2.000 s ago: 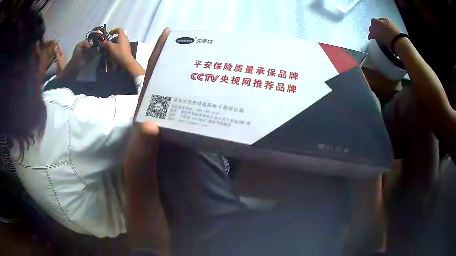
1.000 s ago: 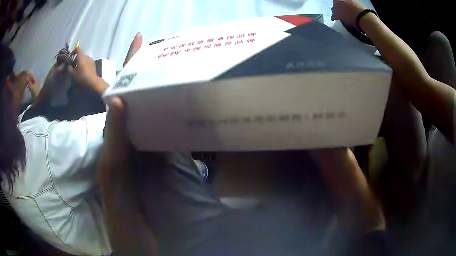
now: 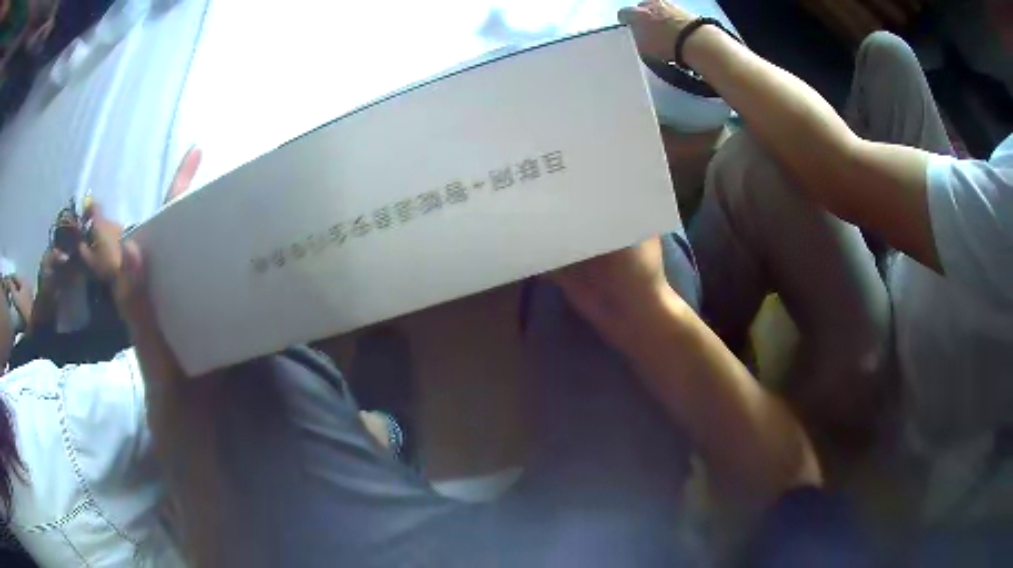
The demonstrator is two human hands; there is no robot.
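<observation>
A wide retail carton [image 3: 422, 200] is held up in front of me. Its plain white edge with a line of grey text faces me, and the text reads upside down. My left hand [image 3: 136, 266] grips the carton's left end, with fingertips showing past its far side. My right hand [image 3: 622, 283] is under the lower edge near the right end, its fingers partly hidden by the carton. The carton's large faces are not visible.
White sheeting covers the table [image 3: 100, 111] beyond. A left neighbour holds a cable bundle [image 3: 73, 227]. A right neighbour's hand [image 3: 655, 28] with a black wristband is at the carton's far right corner, above a white round housing [image 3: 694, 109]. A neighbour's knee is at right.
The carton has turned from its printed white, red and grey face to its plain edge, and sits tilted and further left. My right hand now shows beneath it. The view has shifted right.
</observation>
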